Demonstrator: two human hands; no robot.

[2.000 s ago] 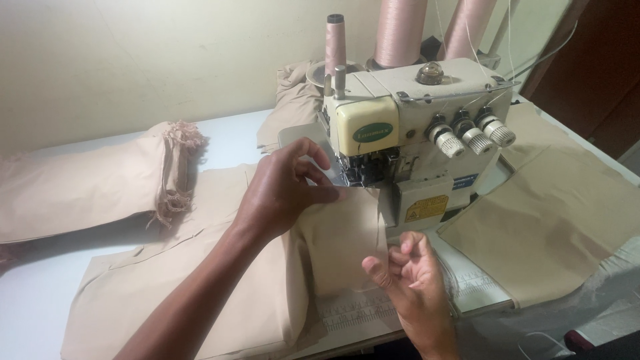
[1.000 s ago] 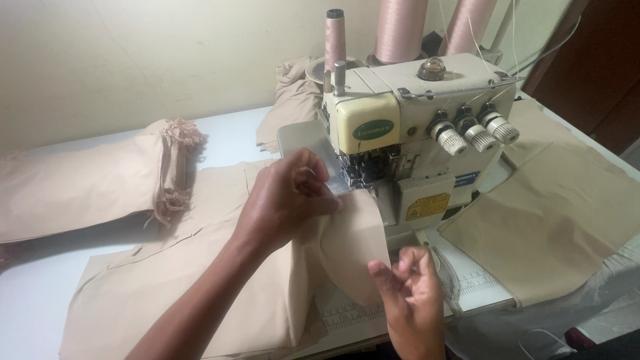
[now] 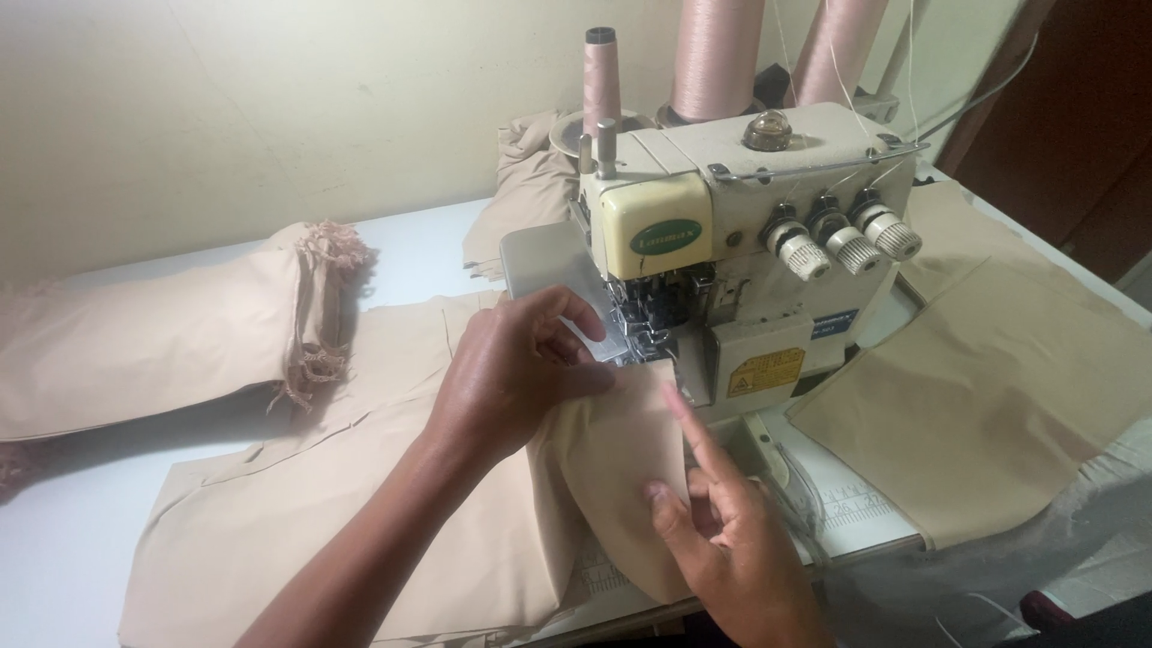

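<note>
A beige fabric piece (image 3: 630, 459) hangs from the presser foot area (image 3: 643, 346) of a cream overlock sewing machine (image 3: 756, 234). My left hand (image 3: 526, 364) lies at its upper left edge, thumb on the cloth close to the foot; whether it pinches the cloth is partly hidden. My right hand (image 3: 729, 531) holds the right edge between thumb and curled fingers, with the index finger stretched up along that edge. Left of the piece, more beige fabric (image 3: 378, 504) lies spread on the white table (image 3: 63, 558).
A folded beige stack with frayed thread ends (image 3: 180, 333) lies at the left. Crumpled beige cloth (image 3: 531, 180) sits behind the machine. Pink thread cones (image 3: 715, 63) stand at the back. Beige panels (image 3: 981, 405) lie on the right. A printed ruler scale (image 3: 855, 506) runs along the front edge.
My right index finger has stretched upward along the fabric edge. The small fabric piece has shifted and now curves at its left side, where it lay flatter two seconds ago.
</note>
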